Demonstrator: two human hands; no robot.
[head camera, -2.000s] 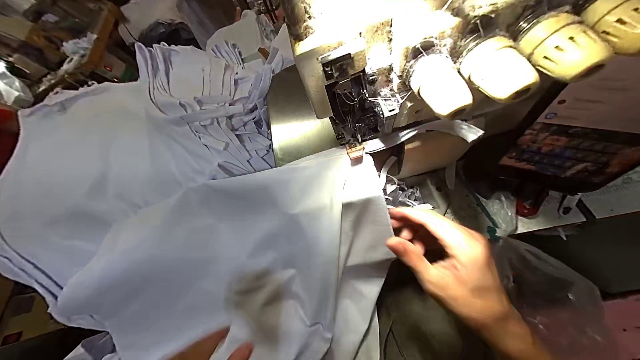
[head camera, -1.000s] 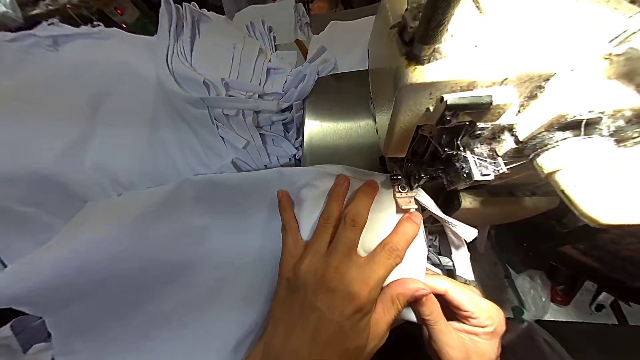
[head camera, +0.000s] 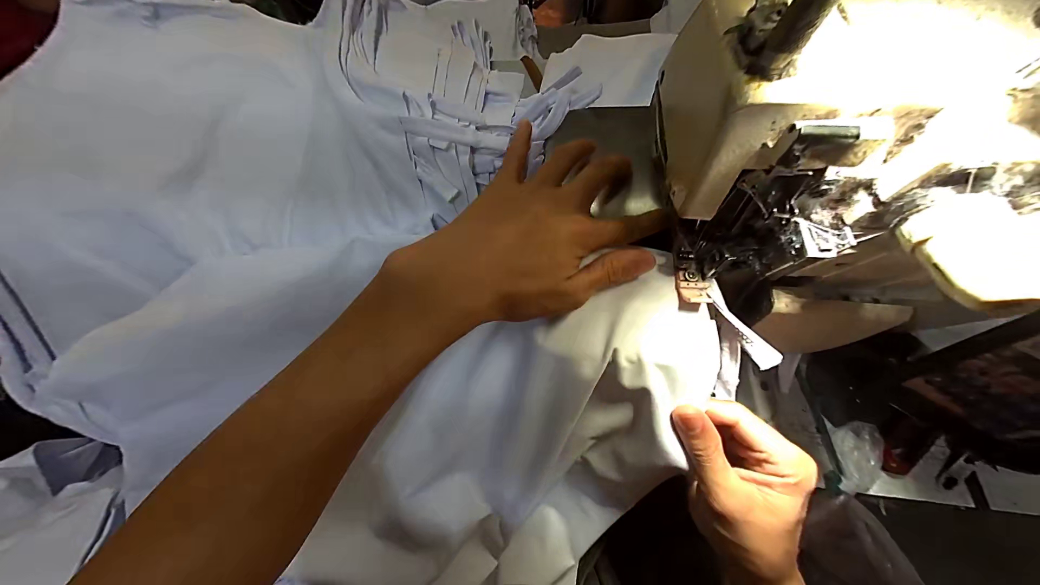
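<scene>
White fabric (head camera: 504, 406) lies across the work surface, its edge under the presser foot (head camera: 692, 286) of an overlock-type sewing machine (head camera: 707, 114). My left hand (head camera: 561, 231) is spread over the fabric's far edge and the metal plate (head camera: 601, 122), fingers apart, its index fingertip close to the needle area and the thumb on the cloth. Below the foot, my right hand (head camera: 747, 479) pinches the fabric's right edge between thumb and fingers. A narrow white strip (head camera: 743, 329) sticks out to the right of the foot. The needle itself is hard to make out.
A pile of white cloth pieces (head camera: 203, 122) with narrow strips (head camera: 463, 130) covers the left and back. At the lower right are a clear plastic bag (head camera: 857, 455) and a dark red object (head camera: 902, 443). More folded cloth (head camera: 49, 504) lies at the lower left.
My left hand has moved from flat on the fabric beside the foot up to the plate and far edge. My right hand, open two seconds ago, now pinches the fabric edge.
</scene>
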